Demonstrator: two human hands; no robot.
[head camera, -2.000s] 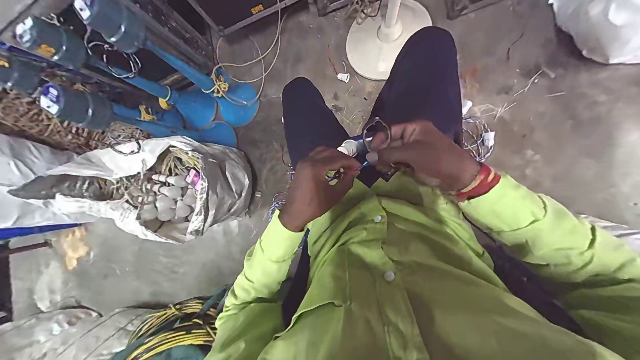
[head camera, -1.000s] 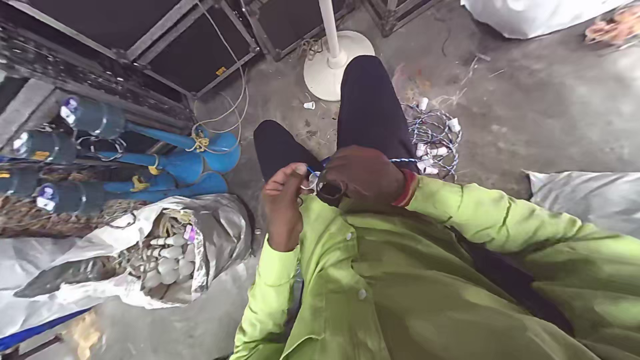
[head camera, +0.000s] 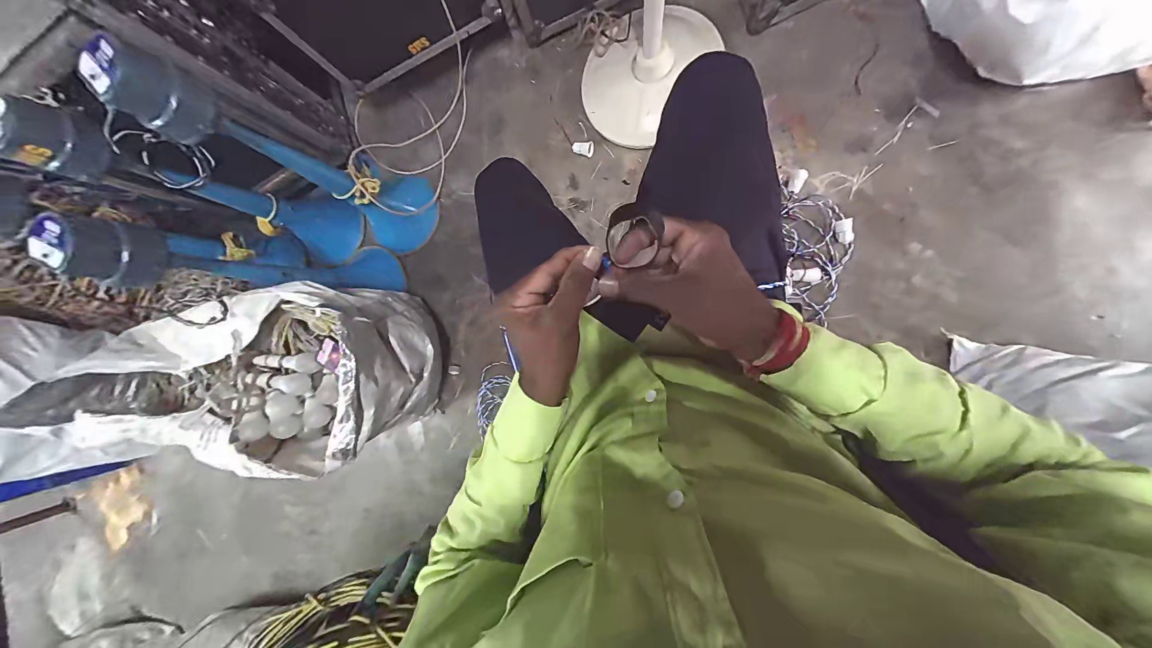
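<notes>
Over my lap, my left hand (head camera: 547, 315) pinches blue-and-white twisted wire (head camera: 606, 264) between thumb and fingertips. Close against it, my right hand (head camera: 706, 283) holds a dark ring, which looks like a roll of black tape (head camera: 635, 236), and its fingertips meet the same wire. Part of a small white piece (head camera: 592, 292) shows between the hands; the fingers hide the rest. Beyond my right thigh, a tangle of the wire (head camera: 823, 243) with several white lamp holders (head camera: 843, 230) lies on the floor. More wire (head camera: 492, 394) lies by my left sleeve.
At left, an open white sack (head camera: 396, 378) holds light bulbs (head camera: 283, 409), beside blue horn-shaped units (head camera: 328, 225). A white round stand base (head camera: 621, 90) is ahead, with a loose white holder (head camera: 583, 148) near it. Yellow cable (head camera: 333, 621) lies at bottom left.
The dark ring is turned differently from one second ago, its opening now facing up to the view. Both hands stay close together at the wire. The view has shifted.
</notes>
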